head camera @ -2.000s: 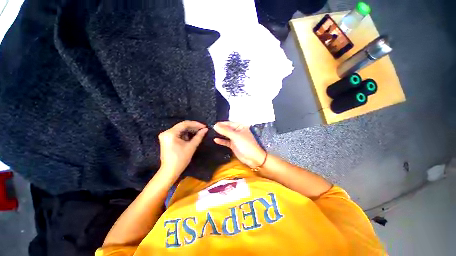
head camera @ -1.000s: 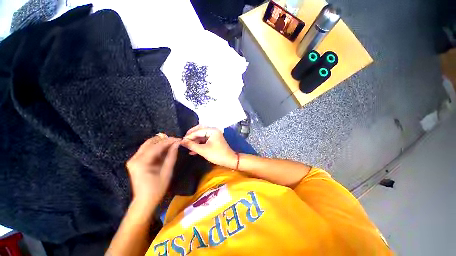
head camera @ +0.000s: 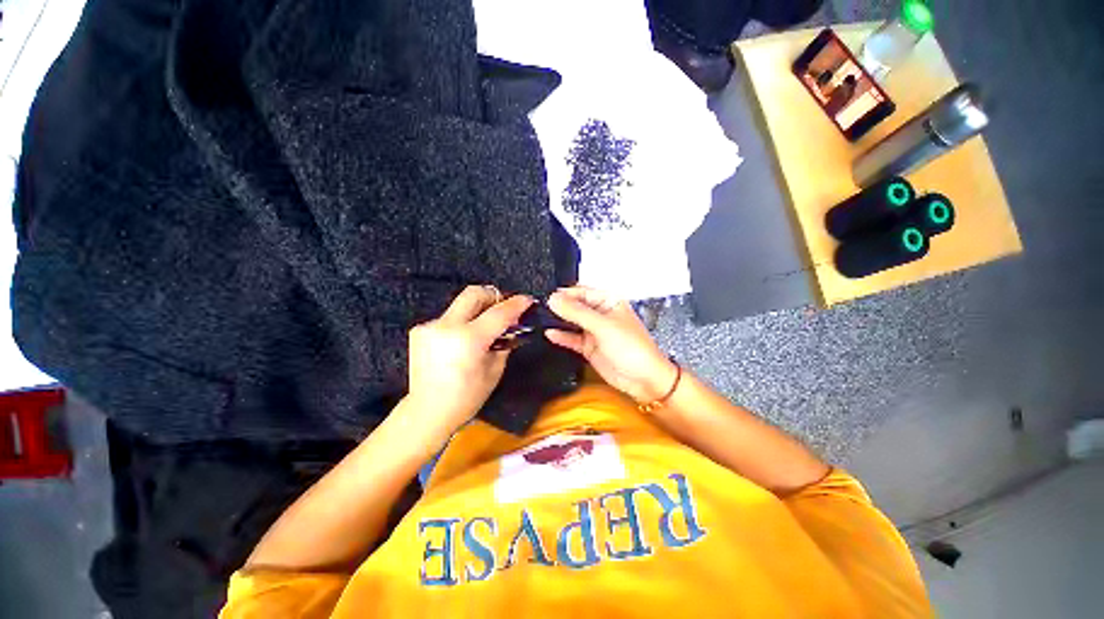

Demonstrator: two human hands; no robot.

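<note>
The charcoal-black woolly garment (head camera: 387,181) covers the left and middle of the view and runs down to my lap. My left hand (head camera: 460,363) pinches its edge, with a small dark object with a pale glint under the fingers; I cannot tell what it is. My right hand (head camera: 611,345) pinches the dark edge just to the right, fingertips close to my left ones. No needle or thread can be made out. A pile of tiny black pieces (head camera: 597,175) lies on the ragged white sheet (head camera: 660,230) beyond my right hand.
The pale-wood stand (head camera: 787,145) at the upper right holds a smartphone (head camera: 844,85), a green-capped bottle (head camera: 896,39), a metal flask (head camera: 920,136) and black spools (head camera: 874,208). A red tray (head camera: 34,433) is at the left edge. Black cloth (head camera: 206,520) hangs lower left.
A second ago my left hand was blurred in motion with its fingertips against my right ones; now it is steadier, with dark material between the hands. The camera view has turned and shifted.
</note>
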